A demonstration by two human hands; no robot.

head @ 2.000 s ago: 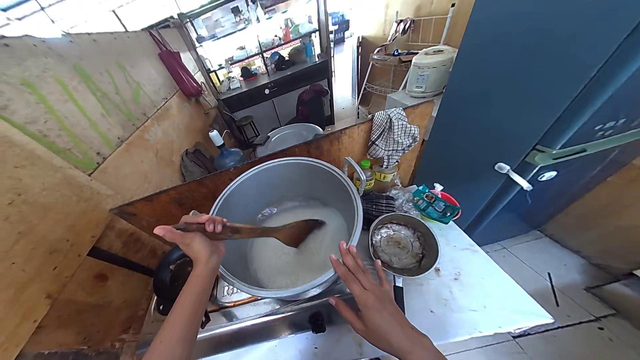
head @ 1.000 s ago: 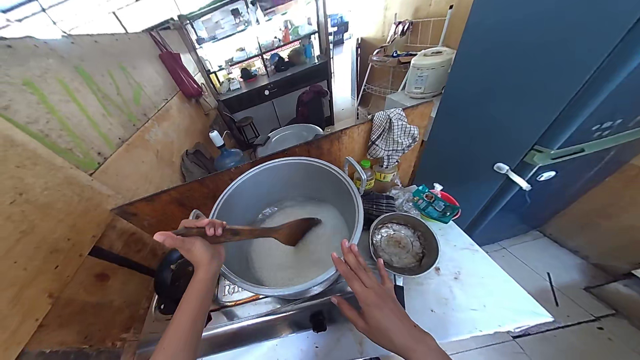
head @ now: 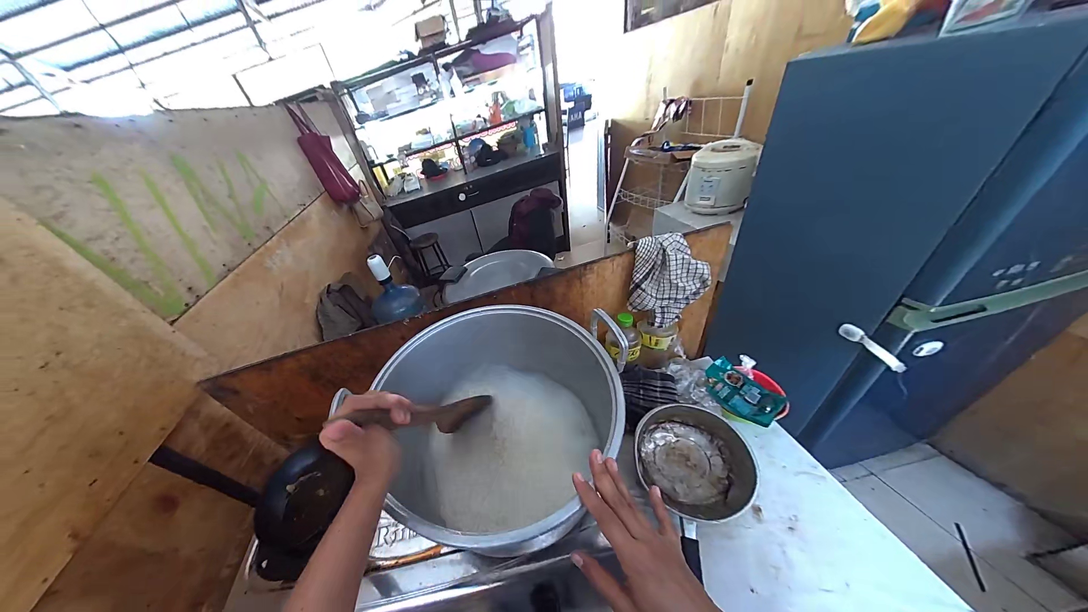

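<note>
A large aluminium pot (head: 500, 311) stands on the gas stove (head: 476, 578), holding cloudy whitish contents, perhaps rice in liquid. My left hand (head: 367, 438), slightly blurred, is closed around the handle of a wooden spatula (head: 463, 413) at the pot's left side. The spatula's blade is at the left part of the contents, its tip near their surface. My right hand (head: 633, 531) holds nothing; its fingers are spread at the pot's lower right rim, and whether they touch it I cannot tell. A metal pan (head: 695, 466) with a stained inside sits just right of that hand.
A black frying pan (head: 304, 501) lies left of the pot. Bottles (head: 625, 340), a dark cloth (head: 648, 393) and a green packet (head: 745, 393) are behind the metal pan on the white counter (head: 816, 527). A low wooden partition (head: 569, 293) rises behind the pot; a blue refrigerator (head: 833, 212) stands right.
The spatula's blade has moved left within the pot, from the middle of the contents toward their left side. My right hand has stayed by the rim.
</note>
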